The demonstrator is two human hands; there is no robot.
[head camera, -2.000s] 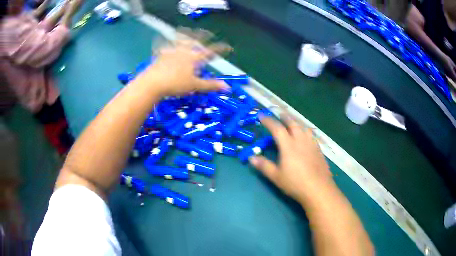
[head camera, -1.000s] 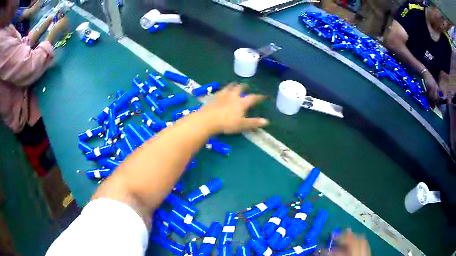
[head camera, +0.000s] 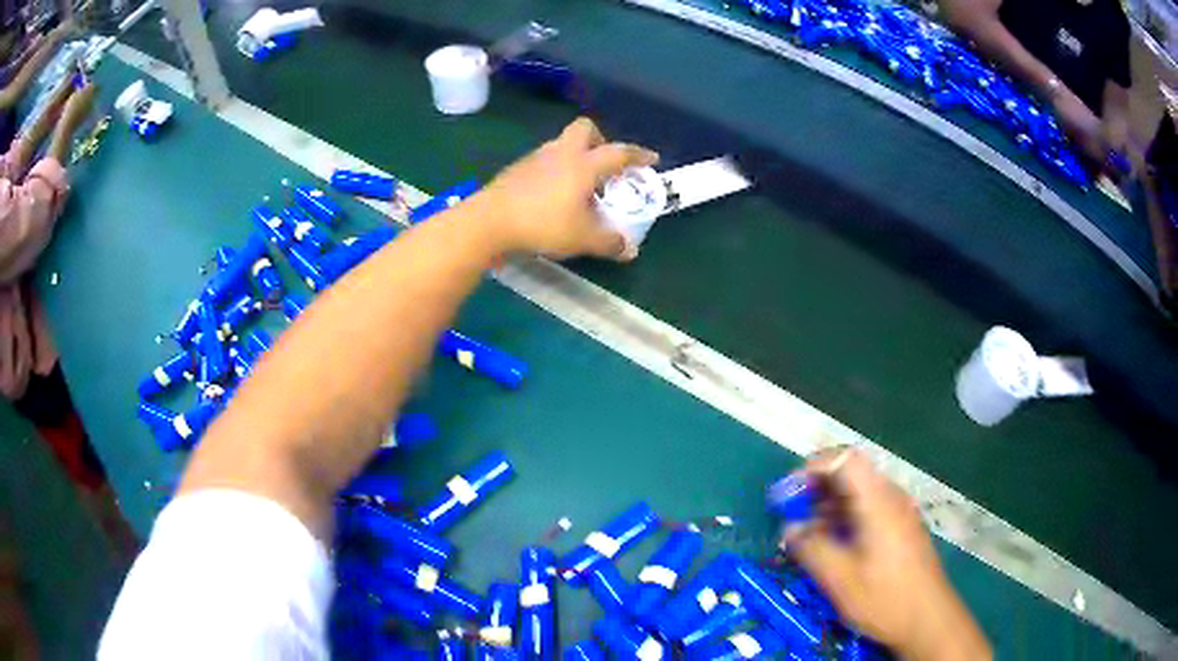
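My left hand (head camera: 568, 194) reaches over the metal edge strip and grips a white cup-shaped unit (head camera: 633, 204) on the green belt; its flat pale handle (head camera: 708, 183) points away to the right. My right hand (head camera: 868, 549) is over the bench at the lower right with a blue battery (head camera: 795, 496) between its fingers; the hand is slightly blurred. Loose blue batteries (head camera: 536, 594) with white labels lie in a heap at the near edge, and a second group (head camera: 220, 323) lies left of my left forearm, which hides part of them.
The whitish metal strip (head camera: 685, 366) separates bench and belt. More white units stand on the belt, one farther off (head camera: 457, 80) and one at the right (head camera: 996, 377). A person's arm (head camera: 1033, 78) is by the battery heap (head camera: 904, 65) opposite. Another person's pink sleeve (head camera: 32, 213) shows at far left.
The batteries have been parted into two groups. My left hand has moved from above the heap onto a white unit. My right hand has risen at the lower right with a battery in it.
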